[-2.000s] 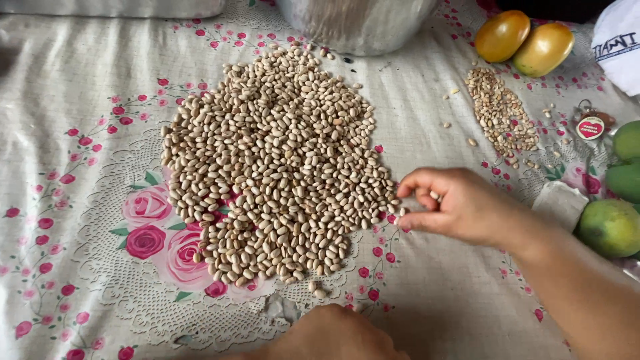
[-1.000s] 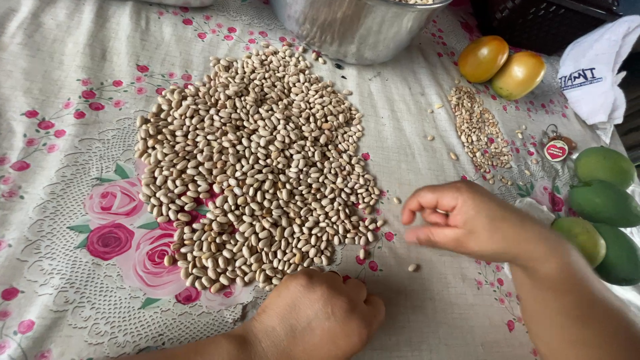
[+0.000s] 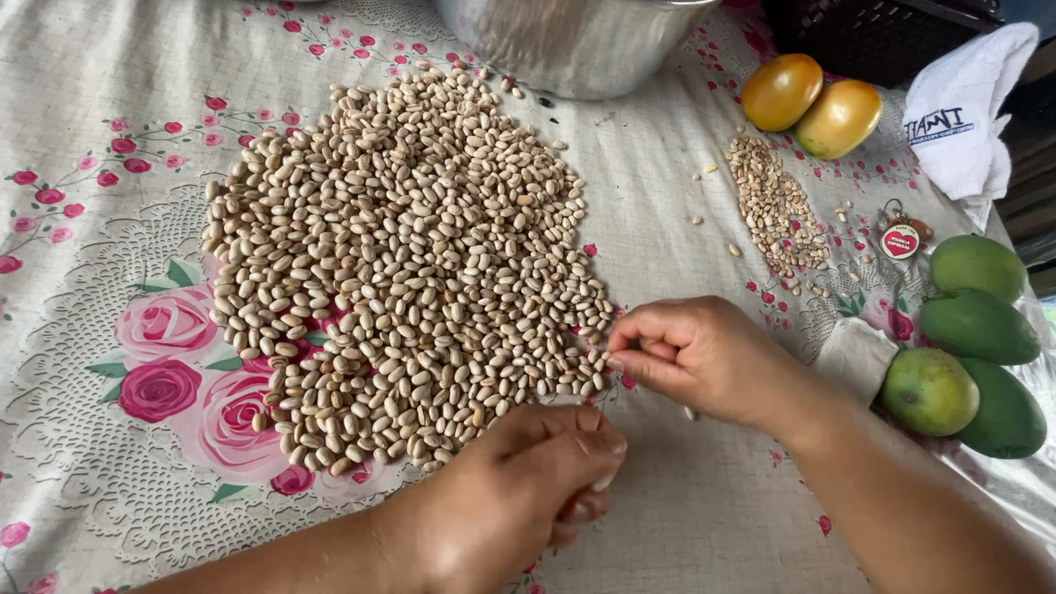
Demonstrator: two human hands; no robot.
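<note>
A large pile of pale dry beans [image 3: 429,239] lies spread on a flowered tablecloth [image 3: 107,272]. At the pile's right edge is my right hand [image 3: 701,355], thumb and index finger pinched on a bean at the fingertips. My left hand [image 3: 536,487] lies at the pile's near edge, fingers curled in, with something pale showing between them, perhaps beans. A single bean [image 3: 691,413] rests on the cloth just below my right hand. Farther right lies a smaller patch of beans [image 3: 775,202], smaller or broken ones among them.
A metal pot [image 3: 577,49] stands behind the pile. Two yellow-orange fruits [image 3: 813,103], a white cloth with writing [image 3: 965,115], a heart keychain [image 3: 899,241], several green fruits [image 3: 978,326] and a pale block-like object [image 3: 855,359] are at the right. A dark basket [image 3: 883,33] is behind.
My left hand has come farther into view beside the near edge of the pile. My right hand, apart from the pile one second ago, is back at its right edge.
</note>
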